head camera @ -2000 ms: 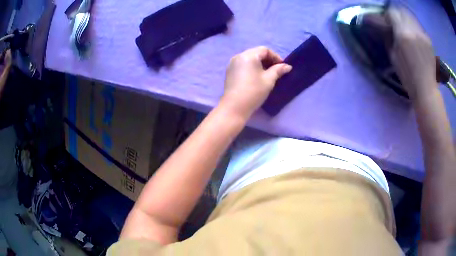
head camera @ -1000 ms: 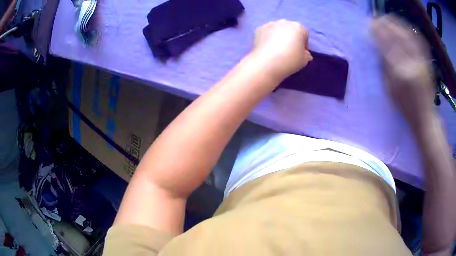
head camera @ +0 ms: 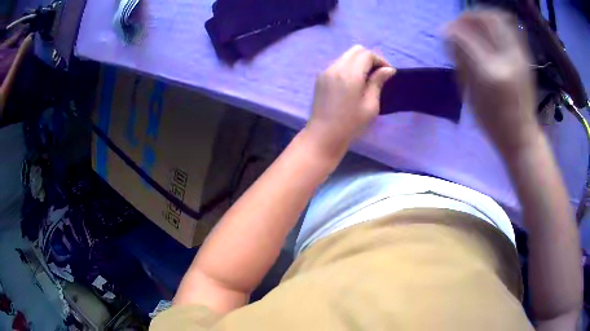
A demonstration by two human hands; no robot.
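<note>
A dark purple cut piece (head camera: 422,94) lies near the front edge of the lilac table cover. My left hand (head camera: 352,87) pinches its left end between thumb and fingers. My right hand (head camera: 491,64) is blurred, at or just above the piece's right end; whether it holds anything cannot be told. Several dark pieces (head camera: 265,22) lie overlapping at the upper left of my hands. The iron (head camera: 553,71) shows only in part at the right, mostly hidden behind my right hand and wrist.
A striped bundle (head camera: 127,11) lies at the table's left corner. A brown carton (head camera: 194,161) with blue stripes stands below the table edge. A yellow-green line (head camera: 578,116) trails at the right. Fabric heaps (head camera: 58,239) lie at lower left. Another person's arm (head camera: 18,64) shows at the left edge.
My right hand has let go of the iron and moved left to the piece. The piece has turned to lie crosswise. My left hand has shifted its hold to the piece's left end.
</note>
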